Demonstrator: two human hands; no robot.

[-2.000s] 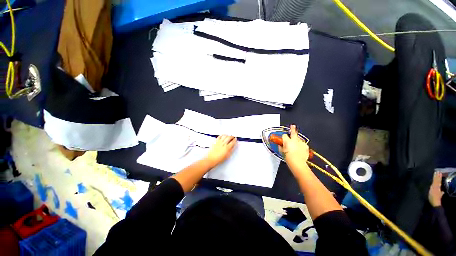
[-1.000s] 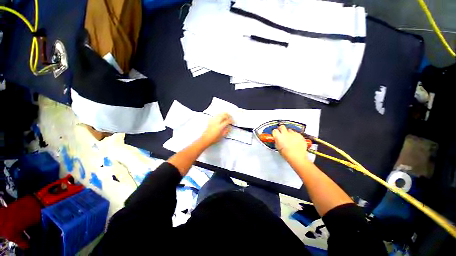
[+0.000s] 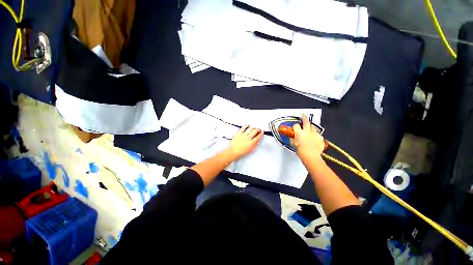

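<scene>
A white garment panel [image 3: 269, 164] with a dark lengthwise seam lies on the dark padded table near its front edge. My left hand [image 3: 246, 141] lies flat on the panel over the seam, fingers close together, holding nothing up. My right hand [image 3: 309, 141] grips the orange-red handle of the steam iron [image 3: 286, 126]. The iron rests on the right part of the panel, its tip pointing left, to the right of my left hand. Its soleplate hides the seam there.
A panel stack [image 3: 311, 64] lies on the far side of the dark table cover [image 3: 386, 67]. Black-and-white panels [image 3: 111, 116] drape at left by a brown form [image 3: 106, 26]. A second iron [image 3: 42, 52] stands far left. A yellow hose [image 3: 397, 197] trails right. Blue crate [image 3: 62, 227] below left.
Since one second ago, my left hand has moved right and down along the panel. The iron has shifted slightly right on the panel. The whole view has also shifted.
</scene>
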